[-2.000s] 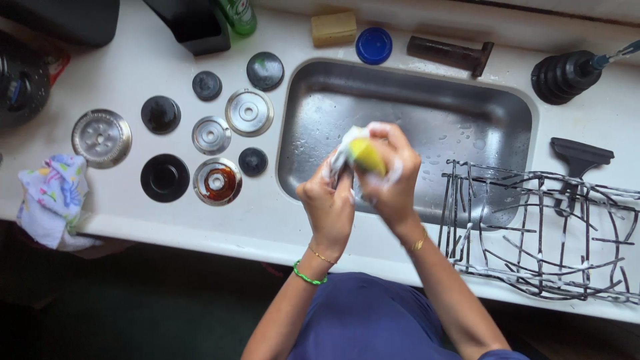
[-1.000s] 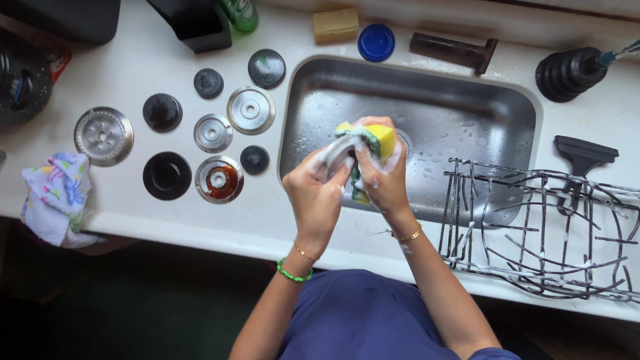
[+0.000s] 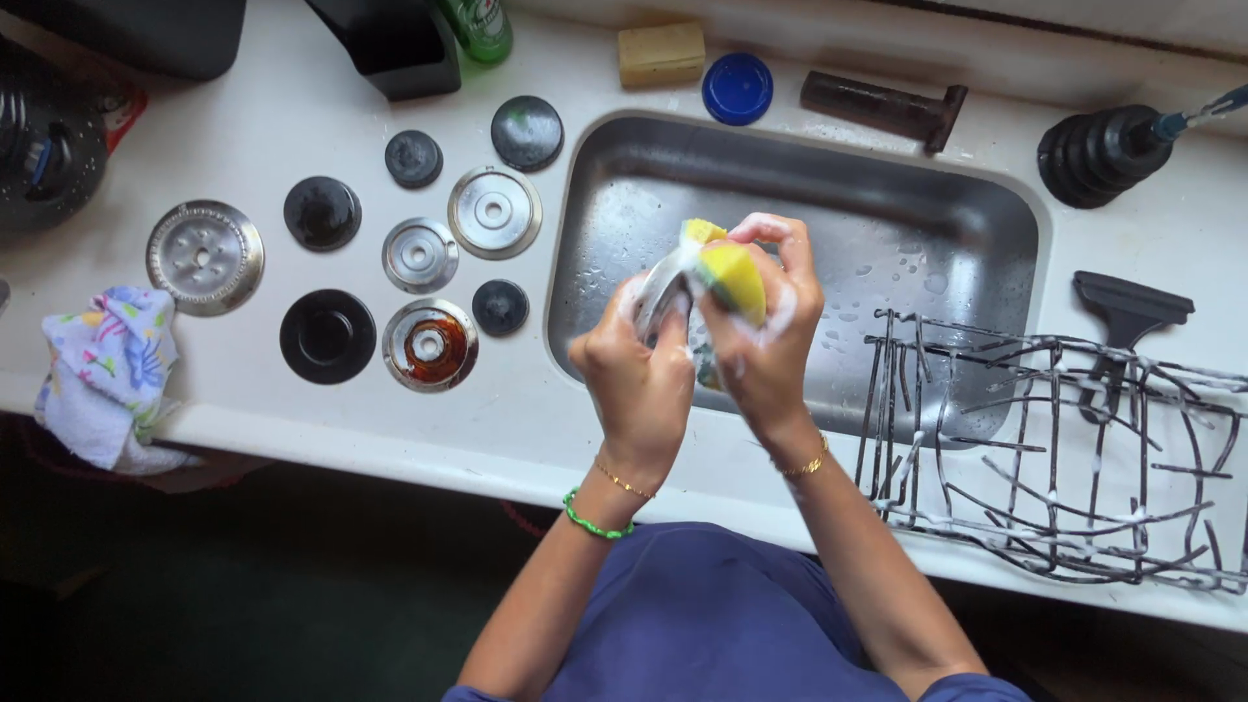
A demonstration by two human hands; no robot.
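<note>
Both hands are over the left part of the stainless-steel sink [image 3: 916, 234]. My left hand [image 3: 639, 370] grips a soapy, roundish metal piece [image 3: 666, 283], seen nearly edge-on; what kind of piece it is I cannot tell. A yellow and green sponge [image 3: 736, 278] is folded over that piece, pressed there by my right hand [image 3: 775, 322]. White foam covers the fingers. On the counter left of the sink lie metal burner discs [image 3: 494, 213] and black burner caps [image 3: 329, 336]; one disc [image 3: 430, 345] has a brown stain.
Black wire racks [image 3: 1053, 468] with foam overlap the sink's lower right corner. A black squeegee [image 3: 1131, 307] and a black plunger [image 3: 1102, 156] are at right. Behind the sink are a yellow soap bar [image 3: 661, 55], a blue lid [image 3: 737, 89] and a dark T-shaped piece [image 3: 877, 107]. A flowered cloth [image 3: 112, 375] lies far left.
The hands have kept hold of the metal piece and the sponge over the sink. Their fingers and the sponge's fold have shifted. The things on the counter have not moved.
</note>
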